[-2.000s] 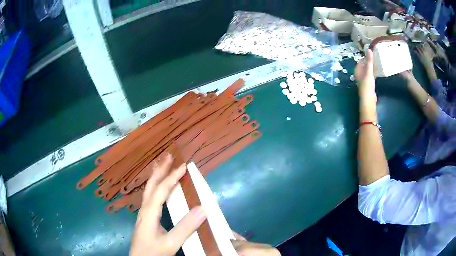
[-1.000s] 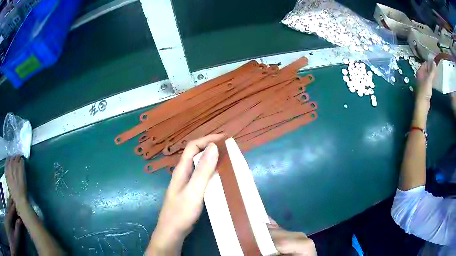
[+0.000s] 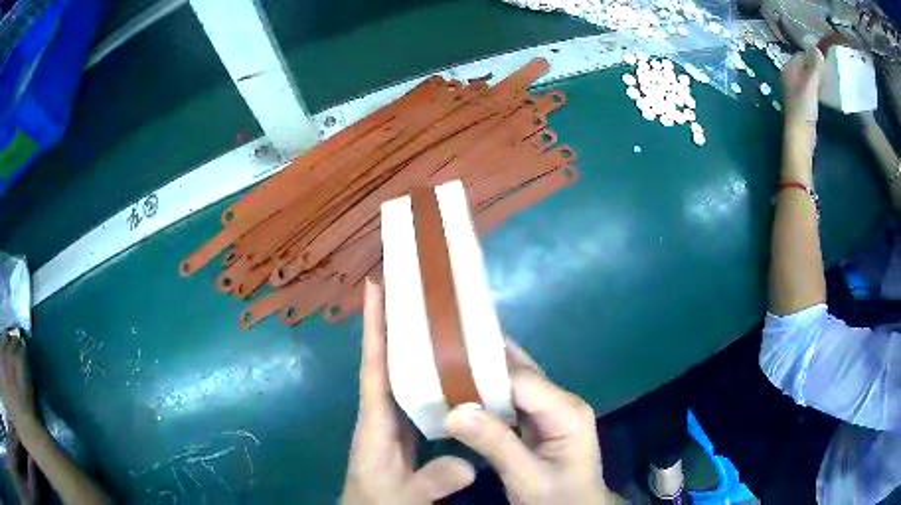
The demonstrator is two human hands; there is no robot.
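A cream-white housing [image 3: 405,316] is held up in front of me with its narrow side towards the camera. A brown strap [image 3: 442,301] lies lengthwise along the middle of that side. My left hand [image 3: 395,434] supports the housing at its left side, fingers behind it and thumb low beside its near end. My right hand [image 3: 538,434] grips the near right corner, with the thumb on the strap's near end. Behind the housing lies a fanned pile of brown straps [image 3: 346,168] with holes in their rounded ends.
Loose white caps [image 3: 662,91] lie beyond the pile at right, by a clear bag of caps [image 3: 632,18]. A pale rail [image 3: 148,214] and post [image 3: 252,69] stand behind. At right a coworker's arm [image 3: 798,217] holds another housing [image 3: 852,79]; another person's hands show at left.
The housing has been raised and shows its near end. My left hand has moved from its far end to its left side; my right thumb now lies on the strap's near end.
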